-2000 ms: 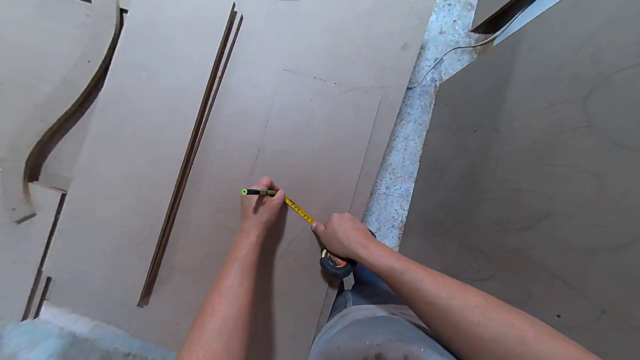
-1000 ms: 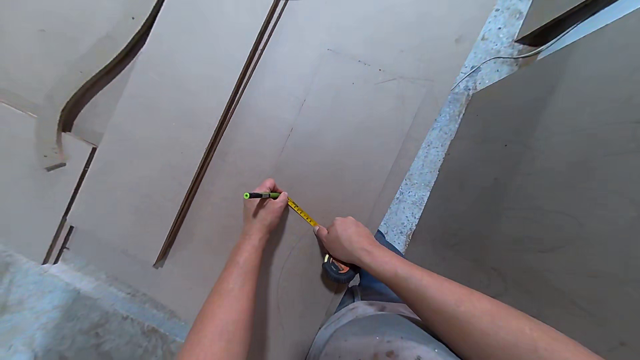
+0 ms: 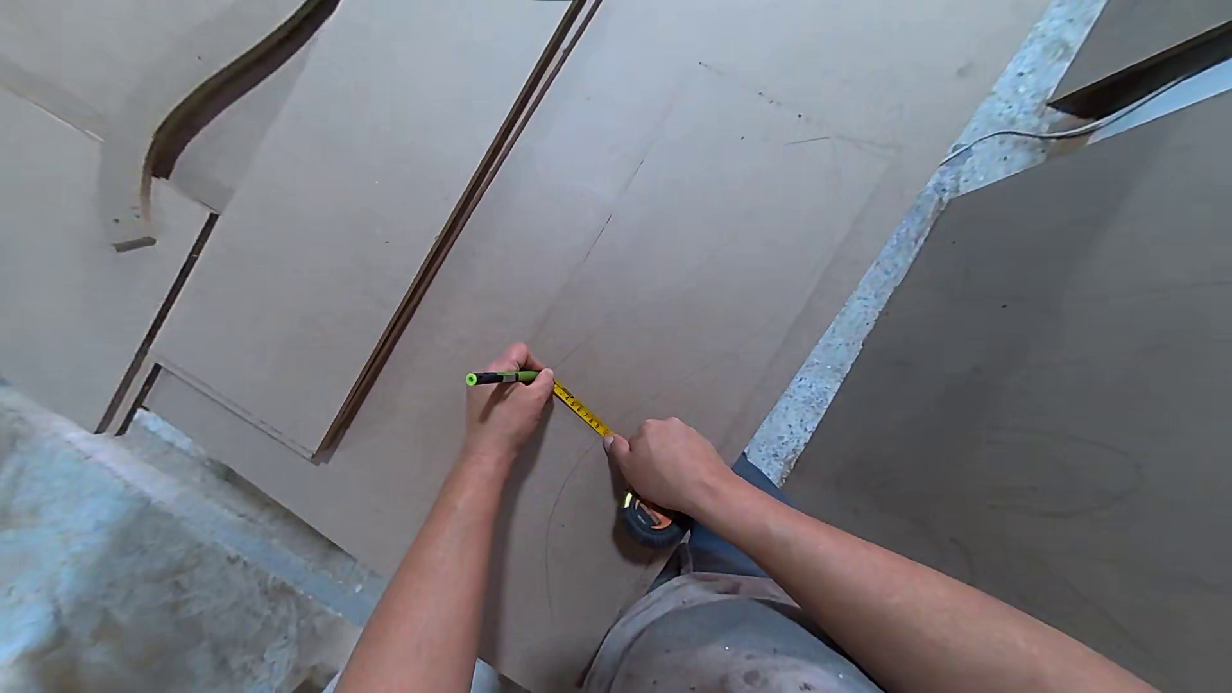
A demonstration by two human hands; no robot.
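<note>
My left hand (image 3: 508, 402) rests on a large grey-brown board (image 3: 731, 250) and holds a green and black pencil or marker (image 3: 500, 378), along with the end of a yellow tape measure blade (image 3: 581, 409). The short length of blade runs down and right to my right hand (image 3: 669, 462). That hand is closed around the blade beside the dark tape measure case (image 3: 650, 521), which lies at the board's near edge against my clothing. Faint pencil lines and a curved line mark the board. The writing tip is hidden behind my fingers.
Left of my hands lies a stacked panel with a dark edge (image 3: 423, 269). Beyond it is a curved cut piece (image 3: 197, 96). A speckled floor strip (image 3: 837, 356) separates the board from a darker board (image 3: 1049, 385) at right. A thin cable (image 3: 1020, 133) crosses the strip.
The view has shifted, so the boards appear further right and lower. Both hands keep their hold on the pencil or marker and the tape measure, with no plain movement between them.
</note>
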